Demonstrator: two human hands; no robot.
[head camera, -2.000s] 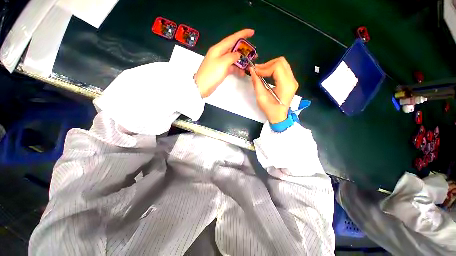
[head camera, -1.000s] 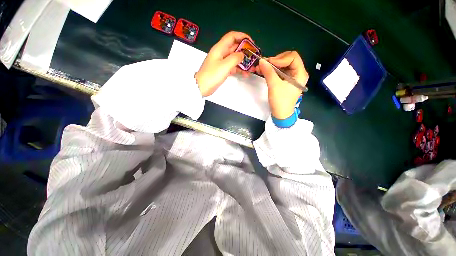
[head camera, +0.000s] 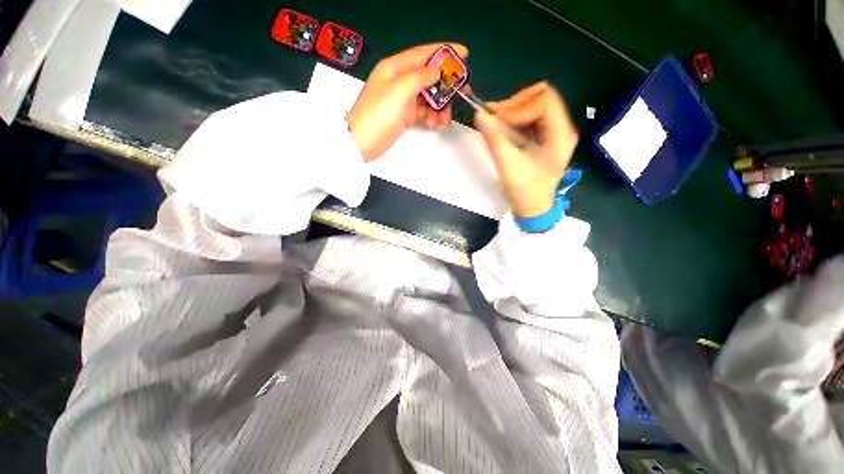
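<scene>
My left hand holds a red-rimmed housing with its open side up; dark, silvery and orange parts show inside. My right hand holds slim tweezers, blurred along their length, with the tip at the housing's right edge. I cannot tell if the tip touches it or holds anything. Two more red housings, one beside the other, lie on the bench to the left. White paper lies under my hands.
A dark blue bin with a white sheet stands at right, with a tiny white piece left of it. One red unit lies behind it. Markers and a red pile are at far right, near another person's sleeve.
My right hand has shifted right and the tweezer tip has drawn back from inside the housing to its edge. The neighbour's sleeve has moved up towards the red pile.
</scene>
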